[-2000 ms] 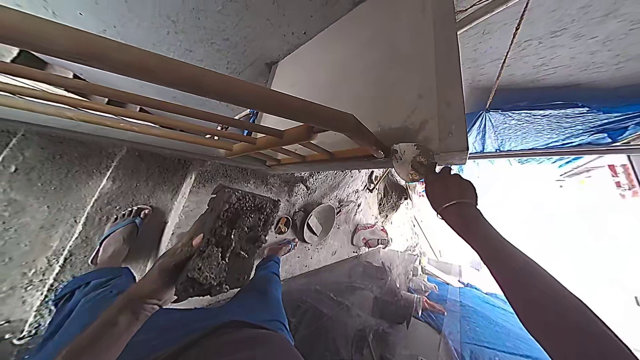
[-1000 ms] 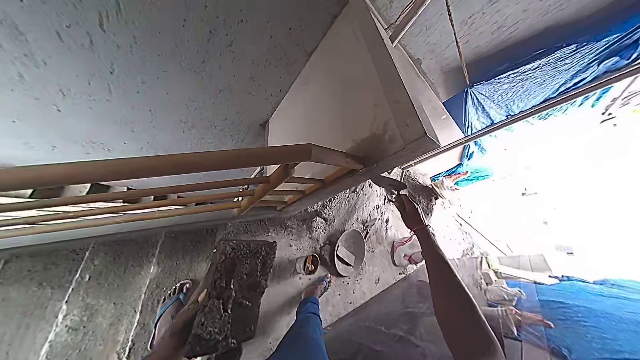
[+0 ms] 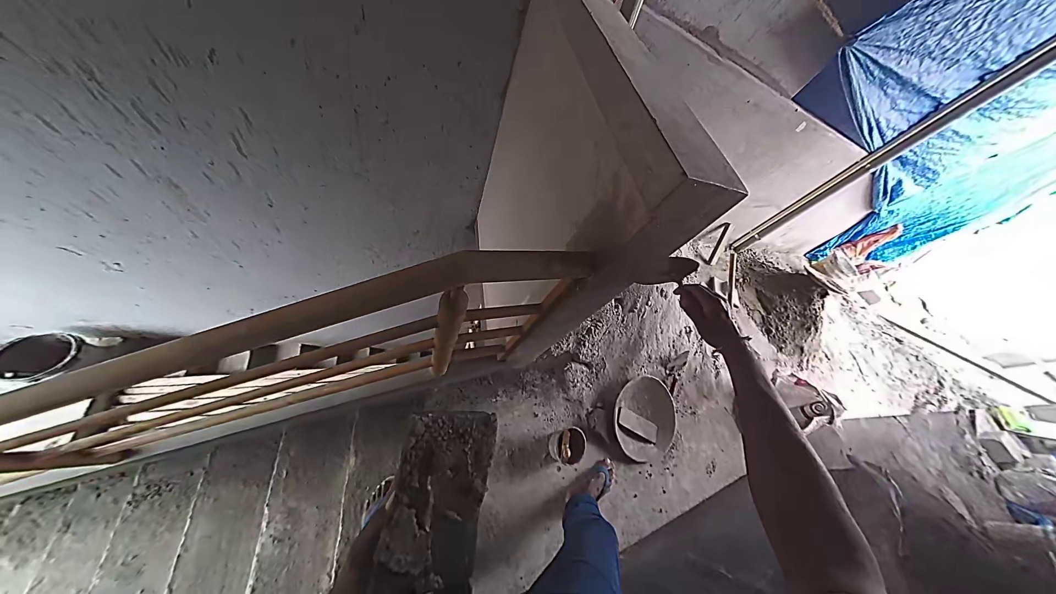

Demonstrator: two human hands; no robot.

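Note:
My right hand (image 3: pixel 708 315) grips a plastering trowel (image 3: pixel 667 271), whose blade lies at the lower edge of the plastered wall end (image 3: pixel 639 235), just right of where the railing meets it. The trowel's handle is mostly hidden in my fingers. At the bottom, my left hand (image 3: pixel 365 549) is dark and partly cut off, at the left side of a rough mortar board (image 3: pixel 441 503) that it holds up. Dark mortar patches cover the board. The fingers under it are hidden.
A railing (image 3: pixel 355 305) runs along the stairs (image 3: pixel 247 503) at left. A round pan (image 3: pixel 645 419) with a flat piece in it and a small tub (image 3: pixel 568 445) stand near my foot. Sand (image 3: pixel 784 305) is heaped at right, below a blue tarpaulin (image 3: pixel 916 107).
The trowel has come away from the face of the wall end to its lower edge, and my right hand has moved with it. My left hand still holds the board. The view has tilted.

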